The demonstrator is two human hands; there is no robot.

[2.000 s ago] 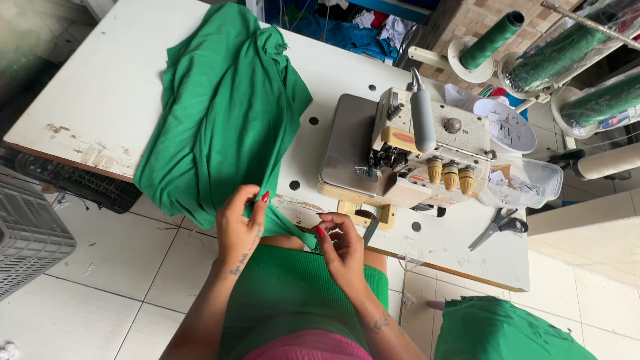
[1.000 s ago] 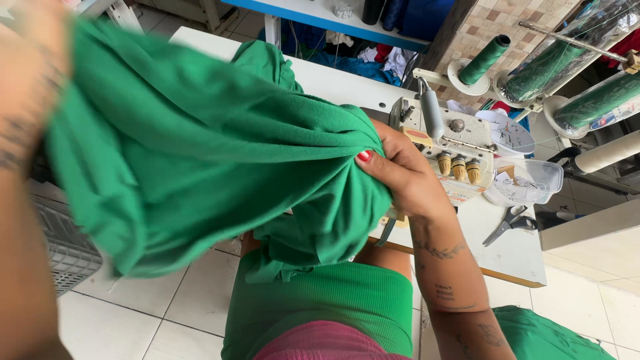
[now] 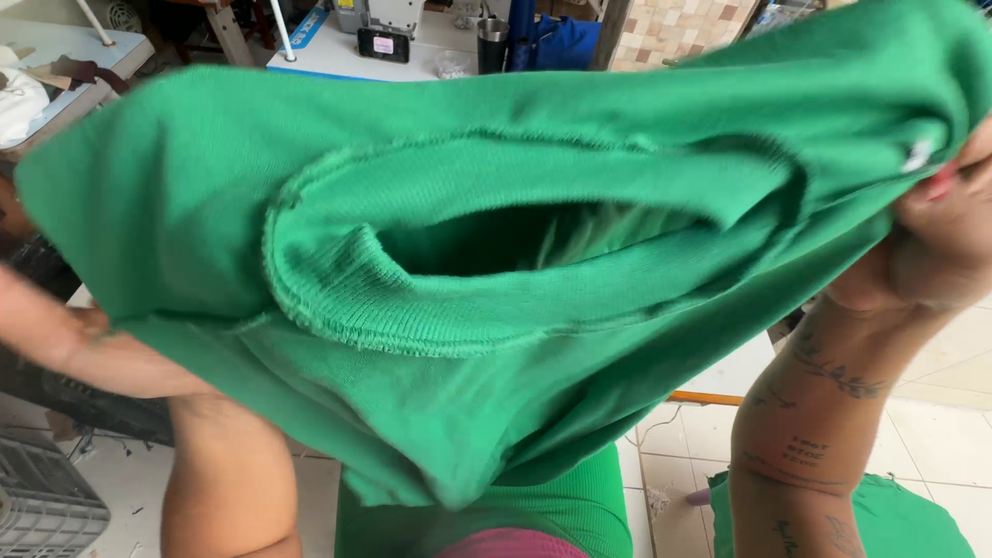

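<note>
A green knit garment (image 3: 434, 395) is stretched wide between my two hands, close to the camera. Its ribbed neckband (image 3: 349, 287), joined by an overlocked seam, faces me as a long oval opening. My left hand (image 3: 93, 349) is at the garment's left side, blurred and partly behind the cloth; its fingertips are hidden. At the right edge my right hand (image 3: 942, 225) grips the fabric near a small white tag (image 3: 917, 157), one red nail showing. The cloth hides most of the worktable and the overlock machine.
Behind the garment stands another table (image 3: 333, 58) with a sewing machine (image 3: 391, 15), a phone (image 3: 384, 46) and a dark metal cup (image 3: 492, 45). A grey plastic crate (image 3: 46, 496) is on the tiled floor at lower left. More green fabric (image 3: 907, 519) lies at lower right.
The green garment was on the table two seconds ago; it has been lifted and is now spread open before me, its neckband in view. Both hands have moved apart. The view has tilted up.
</note>
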